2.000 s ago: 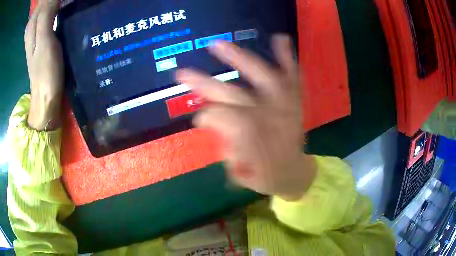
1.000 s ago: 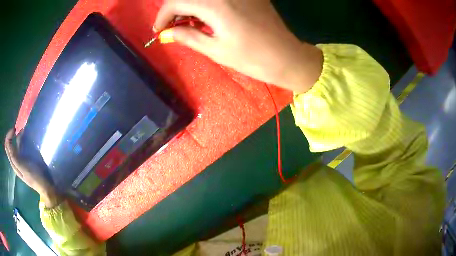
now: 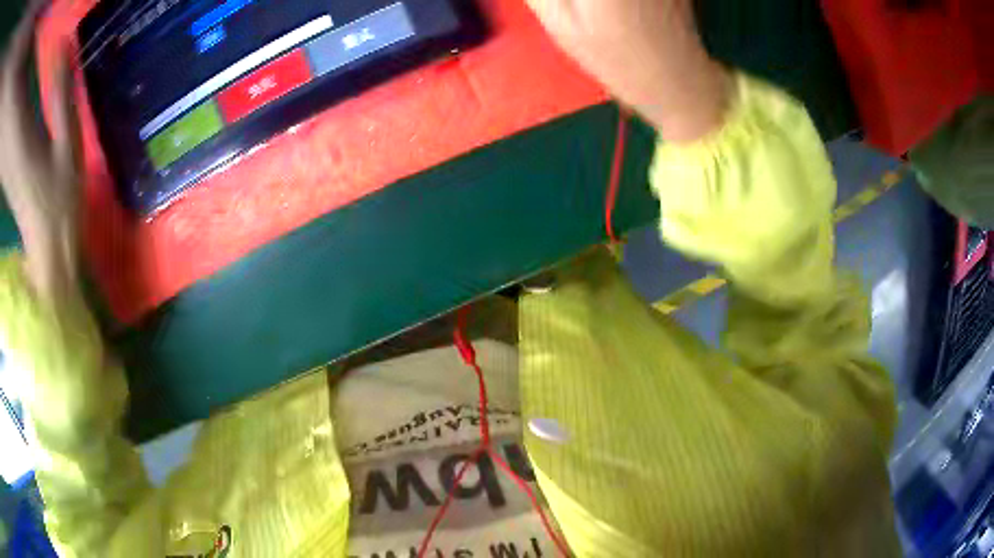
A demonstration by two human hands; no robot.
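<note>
The tablet [image 3: 256, 98] lies on an orange-red foam pad [image 3: 360, 164] at the upper left, its top cut off by the picture's edge. Its lit screen shows a green, a red and a grey-blue button. My left hand [image 3: 38, 153] is blurred at the far left, beside the tablet's left side; whether it grips is unclear. My right hand [image 3: 627, 44] is at the top, right of the tablet, with its fingers outside the picture. A red cord [image 3: 617, 180] runs down from beside my right wrist. The headset cord [image 3: 481, 398] hangs over my chest and splits in two.
The dark green bench front [image 3: 403, 256] runs below the pad. Another red pad [image 3: 888, 65] is at the upper right, with a green sleeve-like shape [image 3: 959, 164] below it. Grey floor with a yellow line [image 3: 692, 292] and dark racks show at the right.
The view has shifted, and the tablet now sits higher and less tilted in it. My right hand has moved up, so its fingers and the plug tip are out of view. More of my chest shows.
</note>
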